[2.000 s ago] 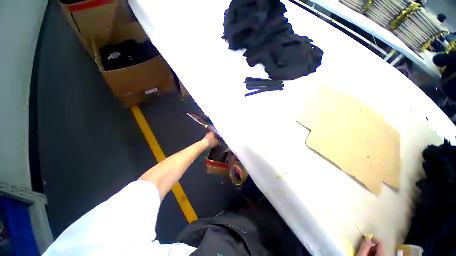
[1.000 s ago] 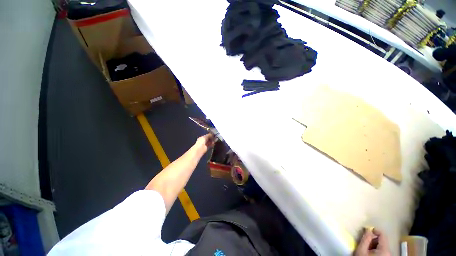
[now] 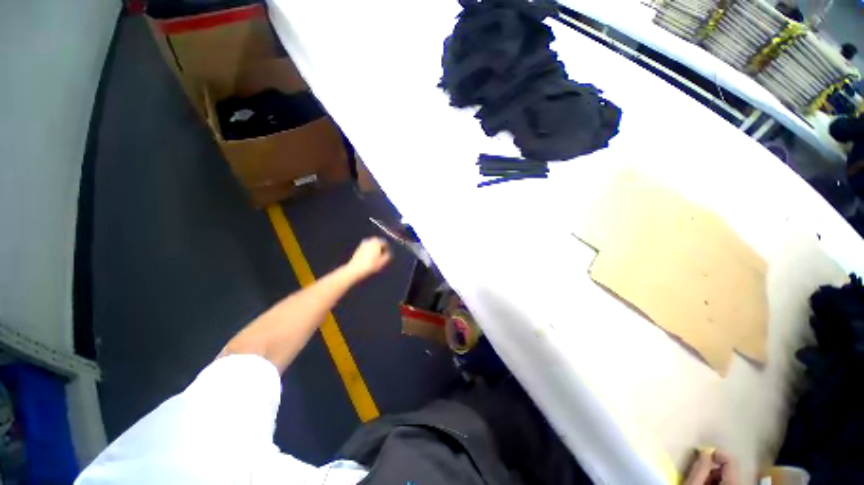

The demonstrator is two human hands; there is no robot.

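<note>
My left hand is out beyond the table's near edge, over the floor, with its fingers curled. It is blurred, and I cannot tell whether it holds something small. A dark pointed blade sticks out beside the table edge, apart from the hand. My right hand is at the bottom edge, partly cut off, over the table, with yellow on a fingertip. Its grip is unclear. A notched tan card sheet lies on the white table. Black fabric pieces are heaped beyond it, beside narrow black strips.
Another black heap lies at the right, near a small container. Below the table edge are a small red-edged box and a tape roll. An open carton with black pieces stands on the floor by a yellow line.
My left hand has drawn back from the blade and small box at the table edge, leaving a gap. My right hand stays at the bottom edge, now lower in view.
</note>
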